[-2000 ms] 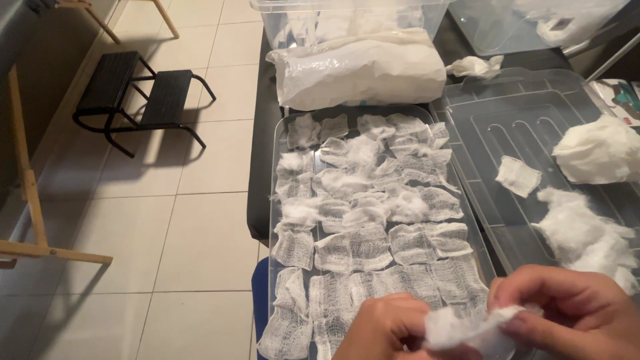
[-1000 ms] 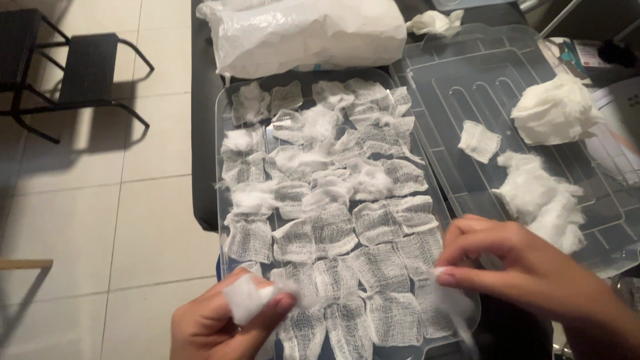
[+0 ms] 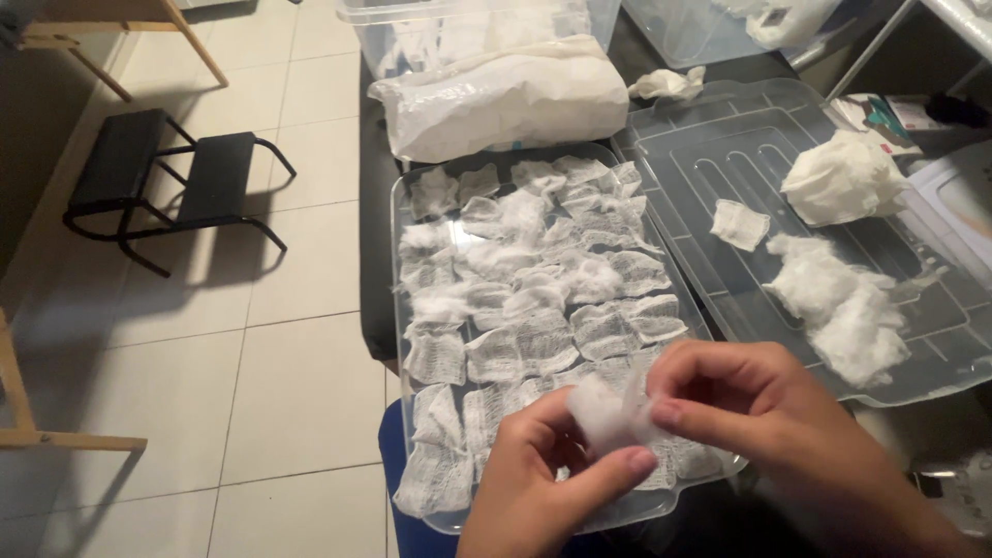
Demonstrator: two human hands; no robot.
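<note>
My left hand (image 3: 554, 477) holds a tuft of white cotton wool (image 3: 601, 415) between thumb and fingers. The fingertips of my right hand (image 3: 721, 395) grip the right side of the same tuft, where it looks thin and pulled. Both hands are over the lower right part of a clear plastic tray (image 3: 401, 232), hiding some of it. Rows of gauze squares (image 3: 519, 353) lie in the tray, and loose cotton tufts (image 3: 593, 279) rest on several in the middle rows. On a clear plastic lid (image 3: 697, 271) to the right lie a cotton wool pile (image 3: 845, 310) and a single gauze square (image 3: 740, 225).
A bunched white cloth-like bundle (image 3: 841, 178) sits on the lid. Behind the tray are a large white wrapped roll (image 3: 511, 101) and a clear bin (image 3: 612, 27). A black step stool (image 3: 221, 178) stands on the tiled floor at left, near wooden legs (image 3: 70, 442).
My hands were apart a second ago, each with some white material; now they meet at one tuft. The view has shifted, showing more of the floor and bins.
</note>
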